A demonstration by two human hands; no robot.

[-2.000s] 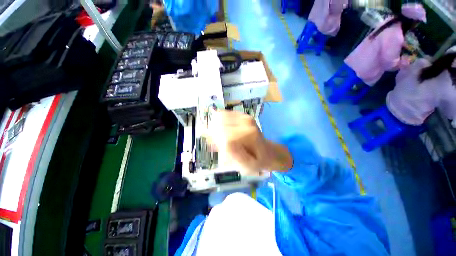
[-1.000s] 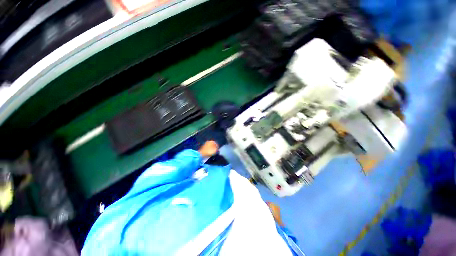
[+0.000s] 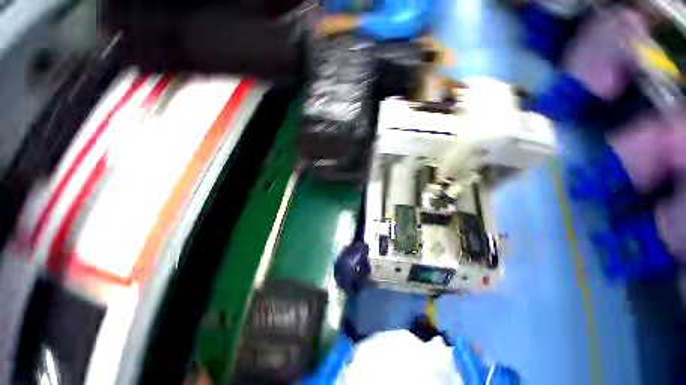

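Observation:
The white bench machine [image 3: 462, 143] stands right of centre, its front towards me. A greenish plate [image 3: 407, 228] lies on its left slide. A dark flat unit or fixture [image 3: 474, 234] lies on its right slide; blur hides which. The head mechanism [image 3: 440, 195] is between them, behind a small dark display [image 3: 431, 275] on the front edge. A dark parts tray [image 3: 278, 331] with blurred units lies on the green belt at the lower left. Neither of my hands can be made out; only parts of my blue sleeves show at the bottom edge.
A round dark object [image 3: 351, 267] is at the machine's left front corner. Stacked dark trays [image 3: 338, 105] stand behind left on the green belt [image 3: 320, 225]. A white, red-marked shelf [image 3: 150, 180] runs along the left. Blurred people in pink [image 3: 605, 56] are at right over blue floor.
The view has swung round from its tilted angle, so the machine is nearly upright again. The hand seen over the machine two seconds ago is gone from there.

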